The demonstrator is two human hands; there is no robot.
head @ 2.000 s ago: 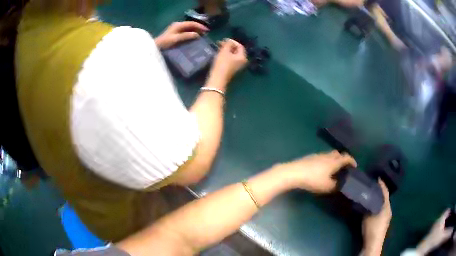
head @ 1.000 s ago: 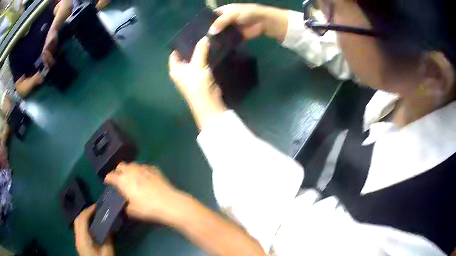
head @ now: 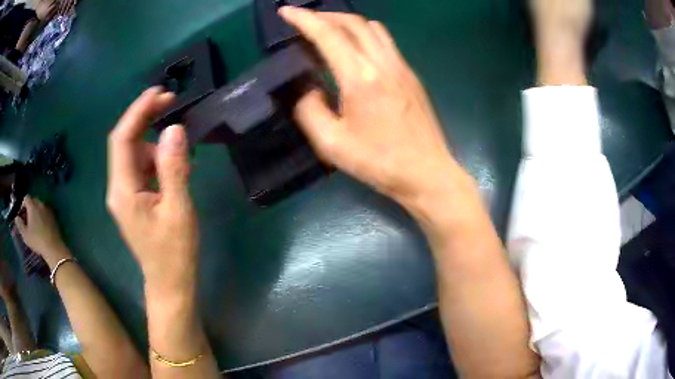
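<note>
A black retail box [head: 280, 163] stands open and tilted low in front of me, over the green table. Its lid panel [head: 240, 100], with small pale lettering, is raised along the top. My right hand [head: 377, 111] grips the box's right side, fingers over the top and thumb at the inner side. My left hand [head: 155, 185], with a gold bracelet, is at the lid's left end, thumb and fingers apart; any touch is unclear. The box's inside is dark and partly hidden by my right hand.
Two other black boxes stand beyond, one at left with a recessed tray [head: 194, 70], one [head: 277, 26] at top centre. Dark tangled parts [head: 50, 157] and a neighbour's braceleted arm [head: 81, 303] are at left. A white-sleeved arm [head: 564, 185] reaches in at right.
The view has swung back from the right-hand neighbour to my own hands. The box's lid panel now stands raised from its body, and my left hand's fingers have spread.
</note>
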